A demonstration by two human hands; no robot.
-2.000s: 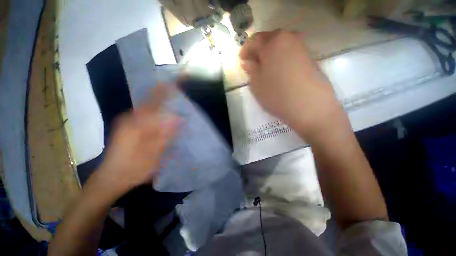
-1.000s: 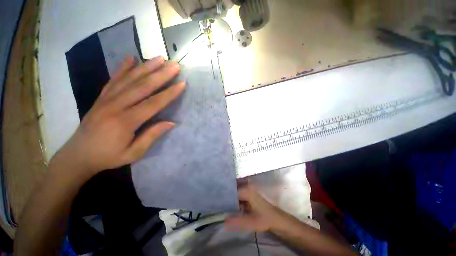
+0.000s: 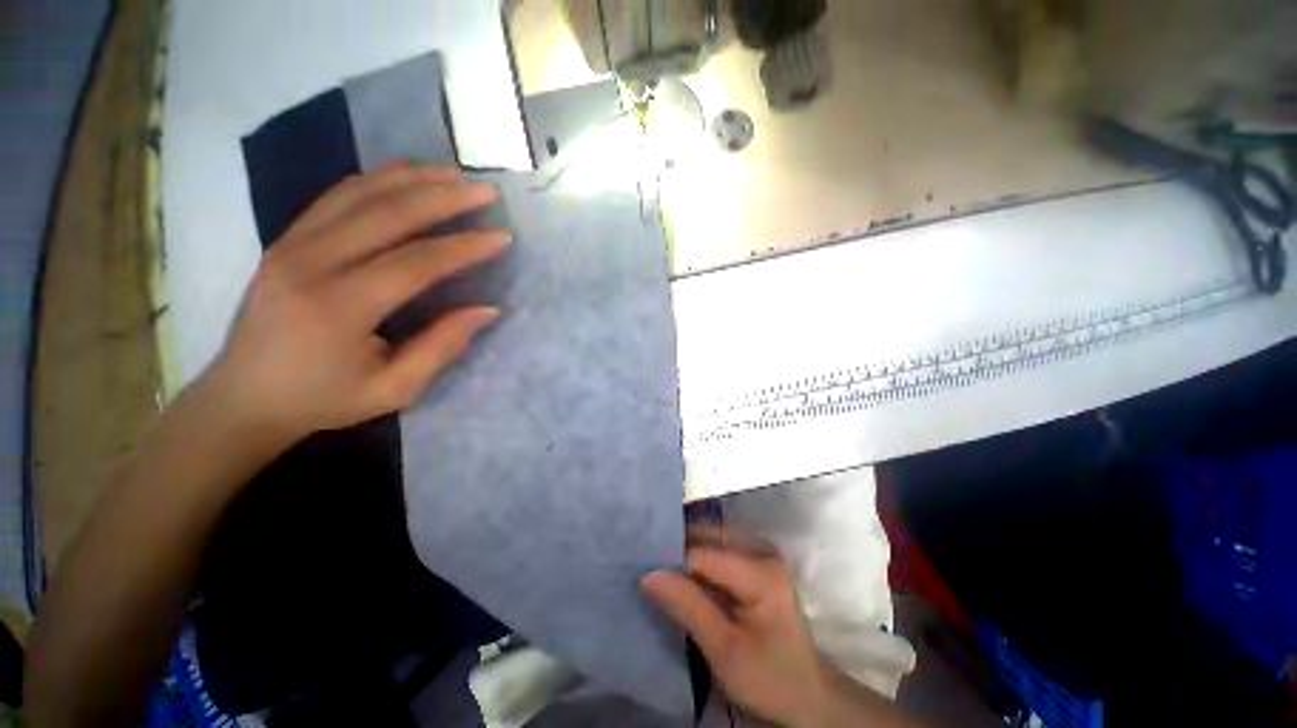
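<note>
A grey-blue panel [image 3: 555,384] lies over black cloth, its top edge by the lit needle and presser foot [image 3: 640,107] and its lower end hanging past the table edge. My left hand [image 3: 356,292] lies on the panel's left side, palm down with fingers apart, gripping nothing. My right hand [image 3: 740,612] pinches the panel's lower right edge, thumb on top and the other fingers partly hidden. A black strip [image 3: 302,159] with a grey-blue strip beside it extends to the upper left. Glare hides the stitching point.
Black shears [image 3: 1237,199] lie at the right of the machine bed, with something green beside them. A printed ruler [image 3: 967,356] runs along the white table's front. A worn wooden edge [image 3: 100,285] is at left. Blue baskets [image 3: 1237,526] and dark cloth are at lower right.
The panel's lower end now hangs in a longer point. My right hand's thumb now shows on top of its edge. My left hand stays on the panel. The view has shifted slightly.
</note>
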